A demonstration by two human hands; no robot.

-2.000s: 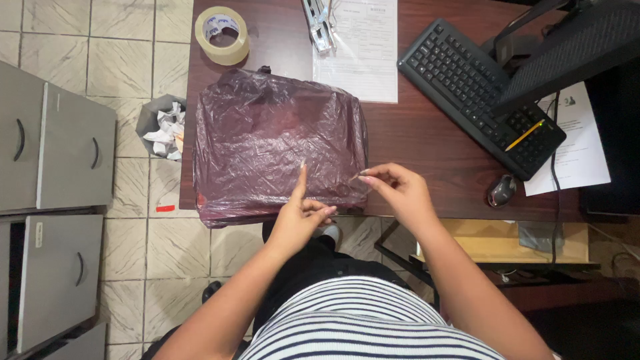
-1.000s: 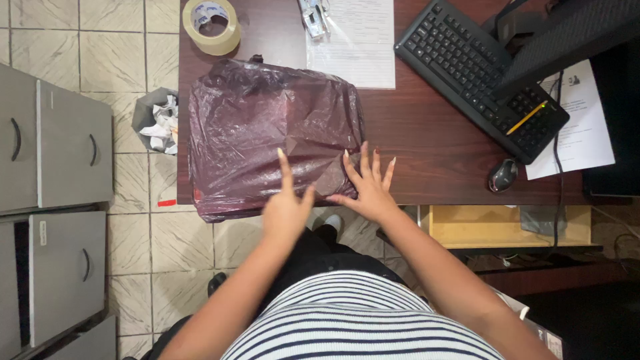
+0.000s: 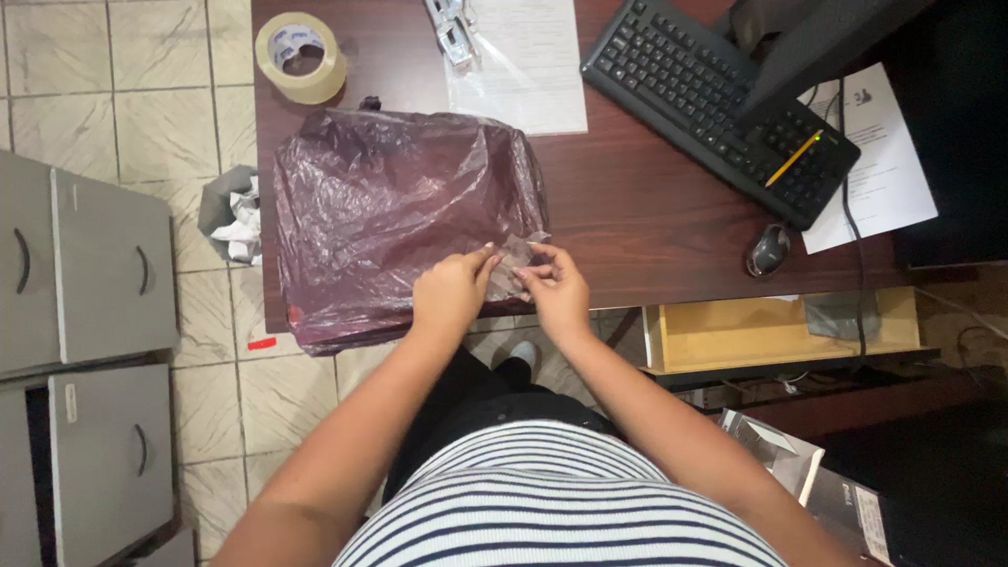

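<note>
A dark red plastic bag [image 3: 394, 205], its sides bulging over something hidden inside, lies on the left part of the wooden desk, its near edge hanging past the desk's edge. At its near right corner, my left hand [image 3: 453, 287] pinches a crumpled, see-through piece of plastic [image 3: 510, 266] between thumb and forefinger. Close beside it, my right hand [image 3: 557, 287] grips the other side of that same piece with its fingertips. Whether the piece is part of the bag or separate, I cannot tell. A roll of clear packing tape [image 3: 335, 75] stands behind the bag's left side.
Behind the bag are printed sheets [image 3: 535, 87] and a metal clip-like object [image 3: 455, 35]. To the right lie a black keyboard [image 3: 669, 94] bearing a yellow pencil [image 3: 794, 159], and a mouse [image 3: 768, 250]. An open wooden drawer [image 3: 740, 335], a waste bin [image 3: 224, 209] and grey cabinets [image 3: 114, 268] flank the desk.
My hands have come together at the bag's near right corner. One second ago both lay spread on the bag, the left pointing; now both pinch the crumpled plastic.
</note>
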